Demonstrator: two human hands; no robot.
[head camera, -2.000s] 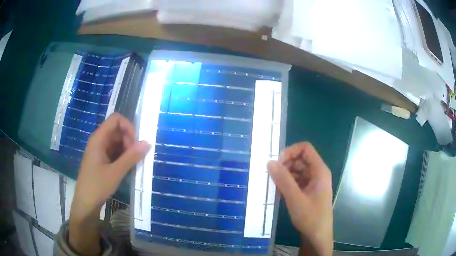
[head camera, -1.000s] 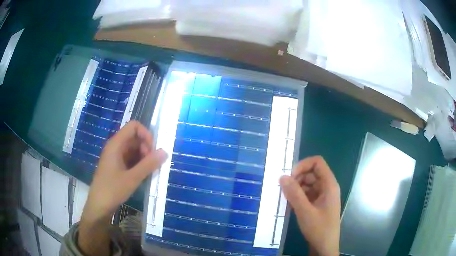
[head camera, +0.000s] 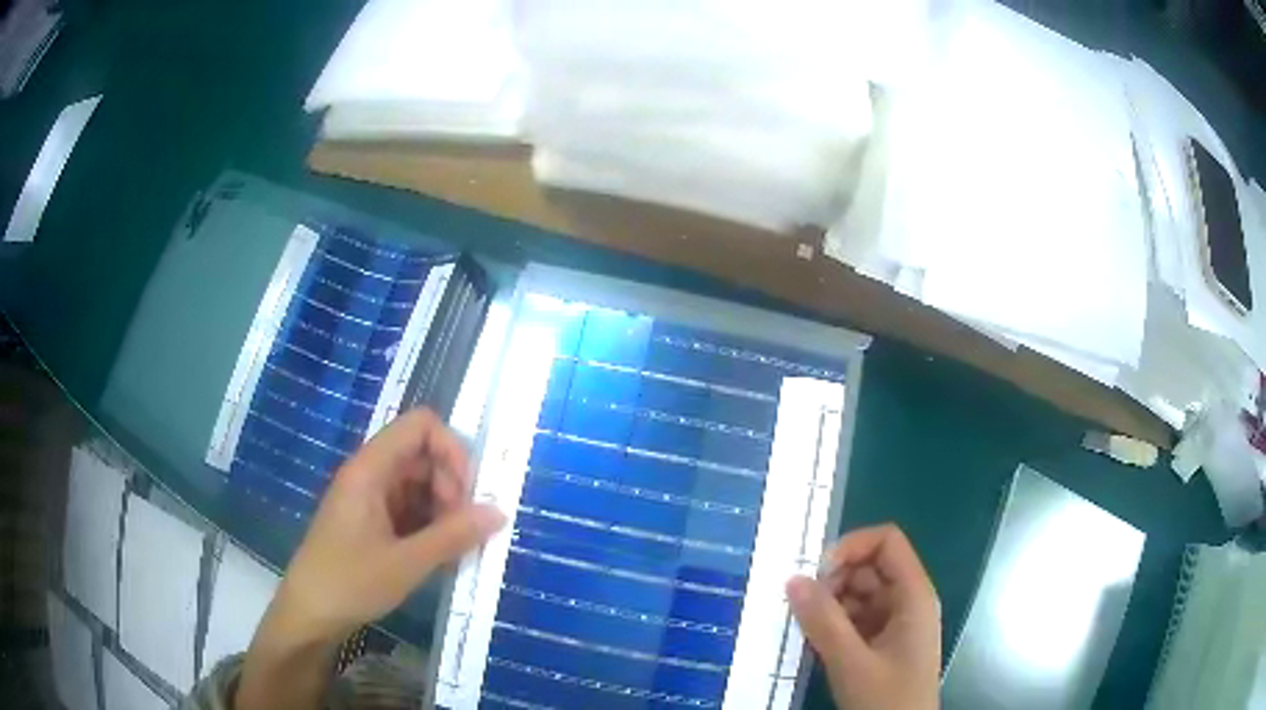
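Note:
A solar cell string (head camera: 632, 520), blue with thin silvery lines and a white strip down each long side, lies in front of me on a clear-edged pane or film (head camera: 694, 314). Its near end is cut off by the frame. My left hand (head camera: 382, 534) is at the left white strip, thumb tip over it, fingers curled. My right hand (head camera: 875, 610) is at the right white strip's outer edge, thumb and fingertips close together. I cannot tell whether either hand pinches anything thin.
Spare cell strings (head camera: 326, 354) lie on a greenish glass sheet (head camera: 174, 333) at left. White sheet piles (head camera: 708, 104) sit behind on a brown board (head camera: 611, 208), with a smartphone (head camera: 1220, 222) far right. A glass stack (head camera: 1048, 590) and pale block (head camera: 1120, 448) are at right. White-topped lay-ups (head camera: 164, 583) are lower left.
The whole view has shifted, so the bench things appear lower and further right. My hands stay at the two white strips, with little change in pose.

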